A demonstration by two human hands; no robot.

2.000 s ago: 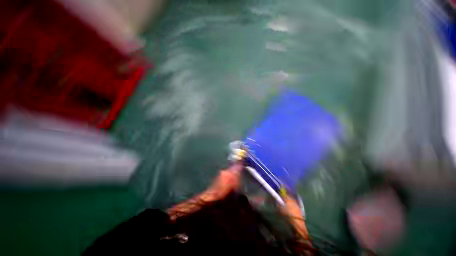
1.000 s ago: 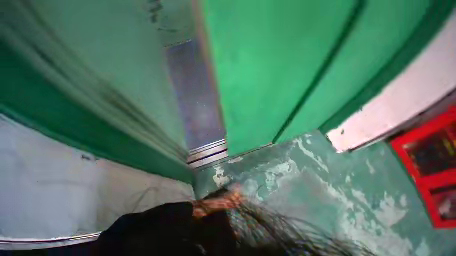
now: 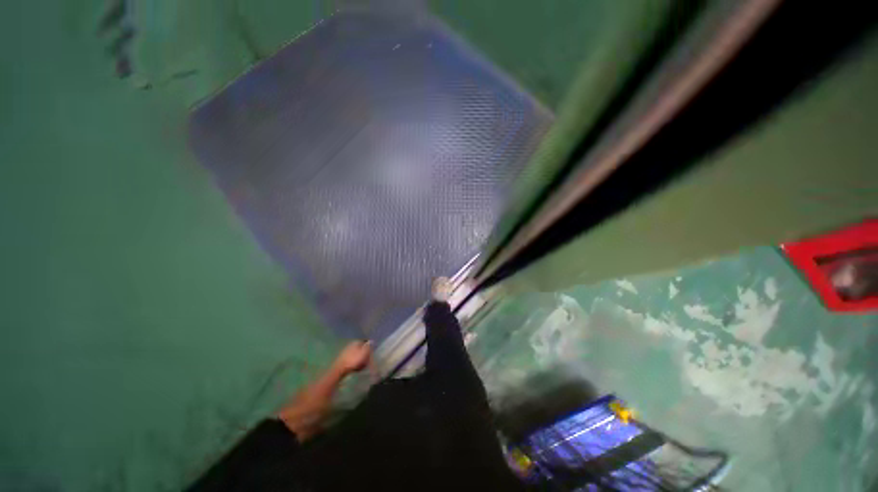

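My left hand (image 3: 354, 356) is low left of centre, blurred, with fingers curled in front of the elevator sill; whether it holds anything is not clear. My right hand is not in view. The blue platform trolley (image 3: 575, 430) shows at the bottom edge, right of my body, on the green floor, with yellow corner brackets. It is partly cut off and blurred. The elevator sill (image 3: 409, 338) runs below me, and my foot (image 3: 441, 287) is at its inner edge.
The textured grey elevator floor (image 3: 375, 154) lies ahead between green walls. A pale green elevator door or frame (image 3: 693, 192) stands close on the right. A red-framed object (image 3: 830, 288) is at the far right above the worn green floor (image 3: 722, 356).
The view has moved up to the elevator opening, and its floor now shows widely. The trolley, out of view one second ago, appears behind at the bottom right. My left hand is now visible at the sill.
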